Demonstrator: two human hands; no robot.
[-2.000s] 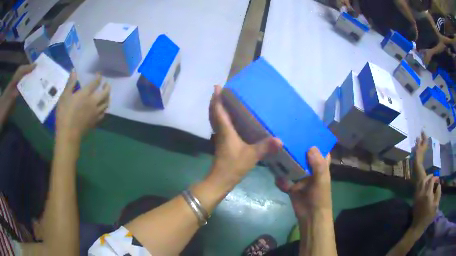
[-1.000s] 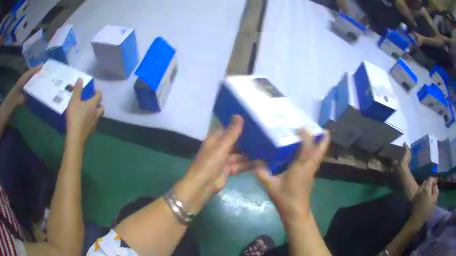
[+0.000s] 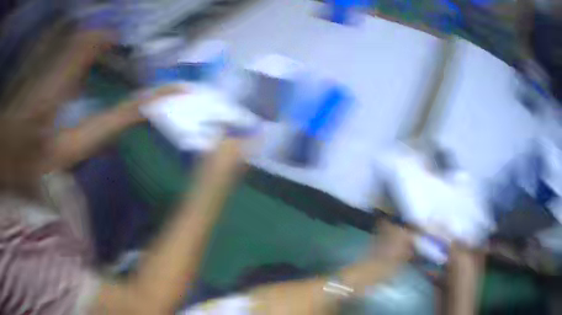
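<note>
The picture is strongly blurred. A retail box (image 3: 434, 194) with its white face up is held at the right of the view, over the near edge of the white-covered table. My left hand (image 3: 391, 243), below a silver bracelet's wrist, is at the box's lower left side. My right hand (image 3: 465, 252) is at its lower right side. The fingers are smeared by motion, and the print on the box cannot be read.
At the left, a neighbour in a striped top holds another white-faced box (image 3: 197, 117). Blue and white boxes (image 3: 317, 114) stand on the white sheet (image 3: 376, 67) behind. More blurred boxes are at the far right. Green floor (image 3: 265, 227) shows below the table edge.
The view has swung left, so everything appears shifted to the right. My hands still hold the box, white face up. The neighbour and their box show larger.
</note>
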